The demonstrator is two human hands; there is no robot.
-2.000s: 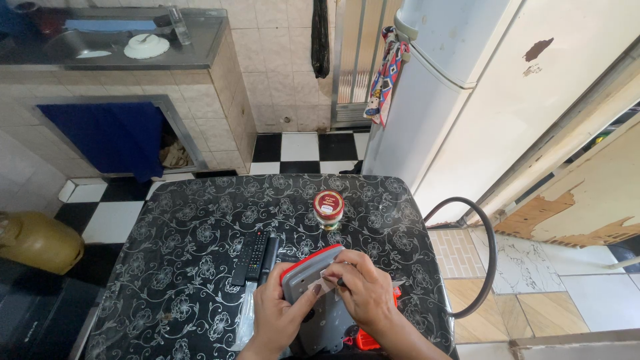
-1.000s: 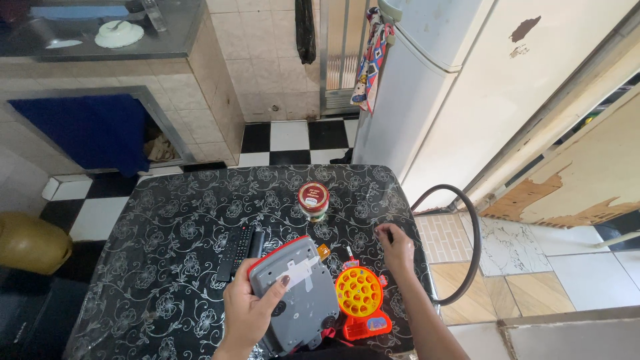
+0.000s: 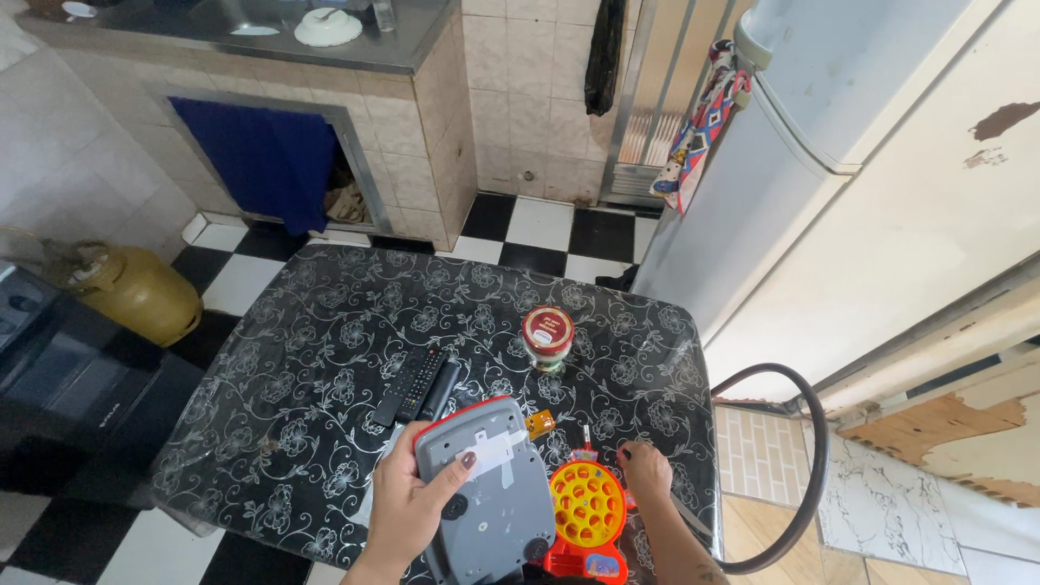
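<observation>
My left hand [image 3: 426,496] grips the left edge of a grey plastic device [image 3: 496,504] with a red rim, its underside up, the thumb beside a pale strip of tape or paper. My right hand [image 3: 646,471] is at the table's right side with its fingers curled; a small dark thing shows at the fingertips, too small to name. Between the hands lies a red and yellow plastic toy [image 3: 587,504] with round holes. Just above the toy, a small thin rod [image 3: 586,437] points away. An orange-yellow packet or box [image 3: 539,423] touches the device's upper right edge in view.
On the floral tablecloth [image 3: 325,382] lie a black remote control [image 3: 418,378] and a second dark object [image 3: 441,390]. A glass jar with a red lid [image 3: 548,333] stands behind. A black hose [image 3: 816,487] loops beyond the right edge. A refrigerator [image 3: 780,162] stands at the back right.
My right hand has left the device and moved right, to the table's right side. My left hand still holds the device, now lower, and the red and yellow toy shows more fully.
</observation>
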